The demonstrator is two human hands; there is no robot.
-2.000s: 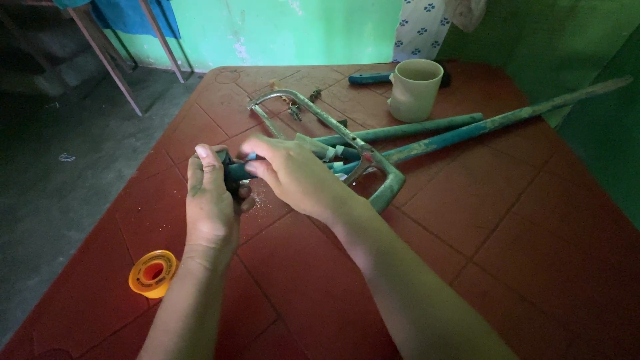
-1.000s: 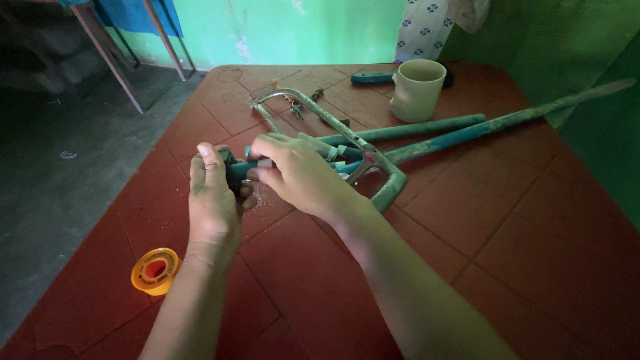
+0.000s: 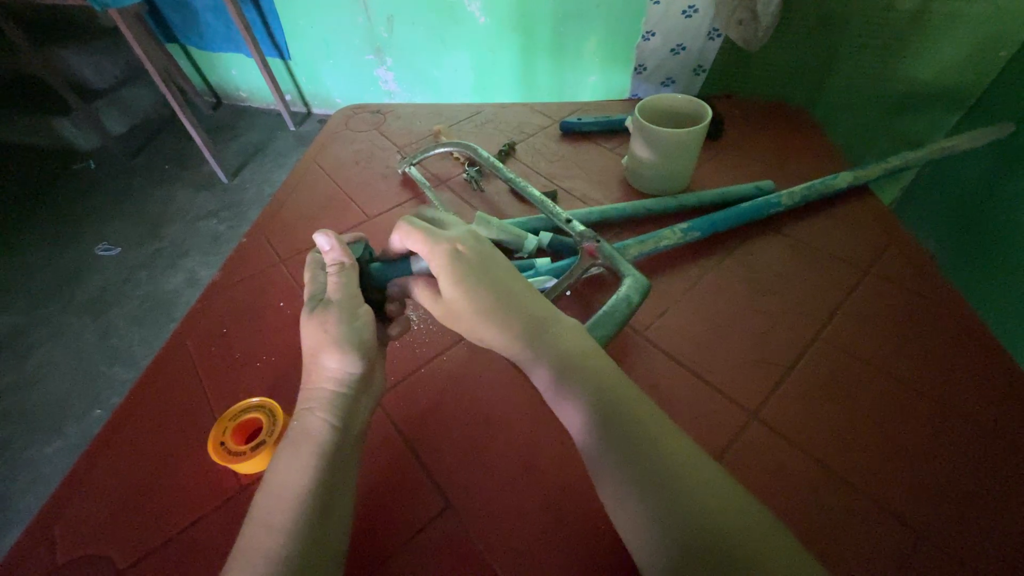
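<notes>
My left hand, thumb up, grips a dark fitting at the end of a short blue pipe. The fingers of my right hand close around that pipe, where a pale band shows beside them; the fingertips are slightly blurred. Just beyond my right hand lies a hacksaw with a worn metal frame and green handle. Under and beside it are short pipe pieces with pale wrapping or ends. An orange reel of thread seal tape lies left of my left forearm.
Two long blue-green pipes cross the red table to the right. A beige mug stands at the back, beside a blue handle. Keys lie behind the hacksaw. Pale crumbs dot the tabletop near my hands.
Both hands stay in about the same place on the dark fitting and the pipe. The fingers of my right hand have shifted a little around the pipe.
</notes>
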